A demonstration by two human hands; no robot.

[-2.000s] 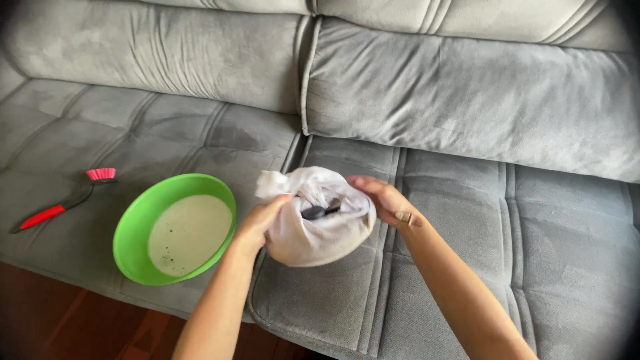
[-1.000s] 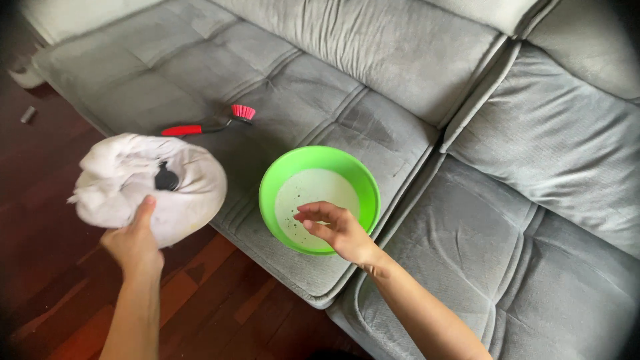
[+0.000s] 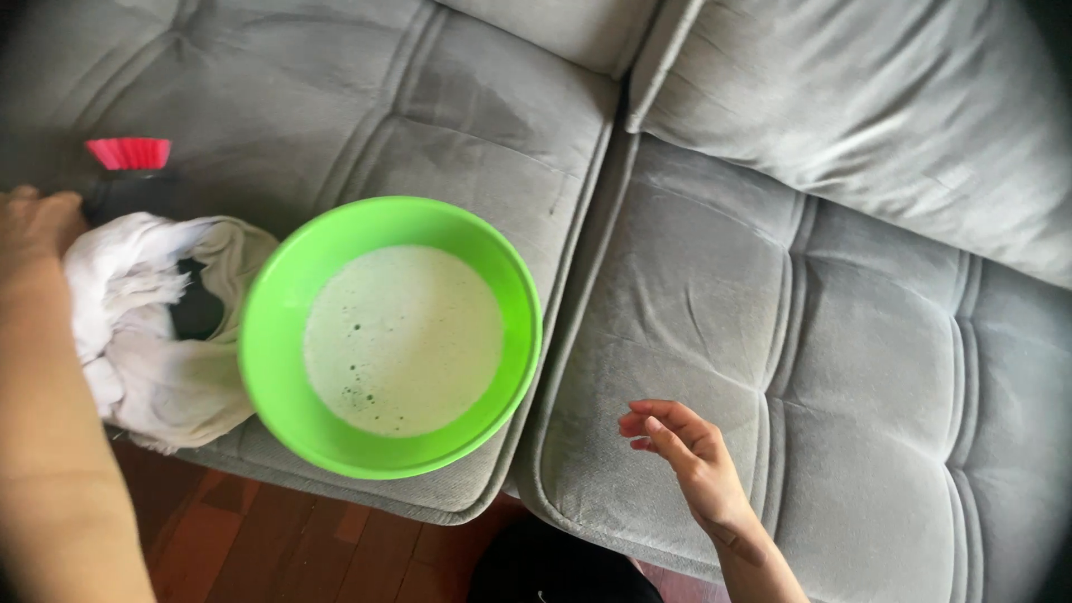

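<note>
A green plastic bowl [image 3: 276, 335] of whitish, foamy liquid stands on the grey sofa seat. Against its left side lies a white cloth [image 3: 167, 368] bunched in a ring around a dark object [image 3: 197, 301], only partly visible. My left hand [image 3: 42, 219] is at the far left edge, just above and left of the cloth; its fingertips are blurred, and whether it grips anything is unclear. Near it shows the red-bristled head of a brush [image 3: 130, 154], whose handle is hidden or blurred. My right hand [image 3: 682, 440] hangs over the right seat, fingers loosely curled and apart, holding nothing.
The tufted grey sofa [image 3: 871, 335] fills most of the view, with a back cushion [image 3: 879, 109] at upper right and a gap between its two seats. Dark reddish wooden floor [image 3: 276, 536] shows below the front edge, and dark clothing [image 3: 561, 565] at bottom centre.
The white cloth, held up first in both hands and then in my left, now lies on the sofa beside the bowl. My right hand has moved away from over the bowl to its right.
</note>
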